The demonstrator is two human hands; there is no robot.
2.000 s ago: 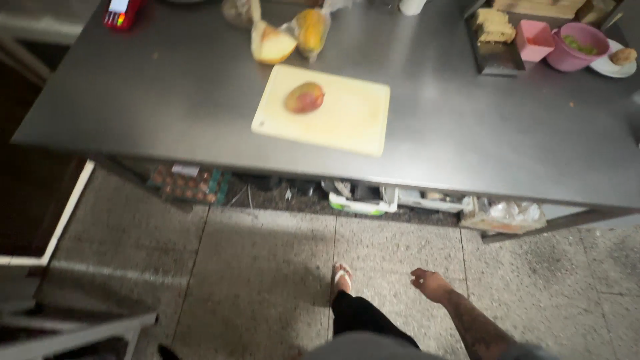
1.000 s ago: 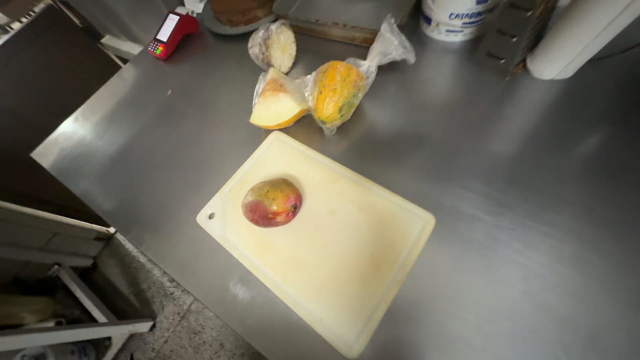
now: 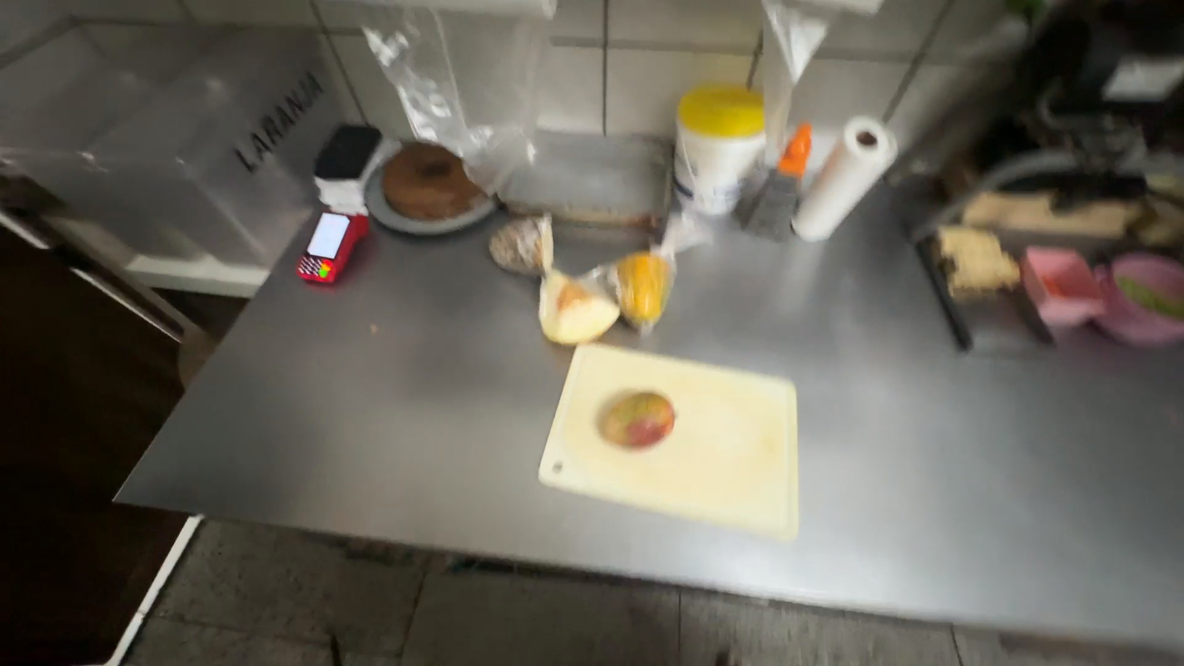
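Observation:
Neither of my hands shows clearly in the head view; only a small dark blurred bit appears at the bottom edge, and I cannot tell what it is. A red and green mango [image 3: 638, 420] lies on the left half of a cream plastic cutting board [image 3: 731, 453]. Behind the board are a cut piece of pale melon [image 3: 578, 310] in plastic wrap and an orange-yellow fruit [image 3: 643, 287] in a clear bag. A further wrapped fruit piece [image 3: 518, 246] sits to their left.
The steel table [image 3: 370, 416] bears a red card terminal [image 3: 331, 248], a brown cake [image 3: 430, 181] on a plate, a metal tray [image 3: 592, 180], a yellow-lidded tub [image 3: 720, 148], a paper roll [image 3: 844, 180], a grater [image 3: 772, 199] and a pink container [image 3: 1062, 285].
The view has swung up toward the wall. A hand seen at lower right two seconds ago is out of sight. The mango still lies on the board.

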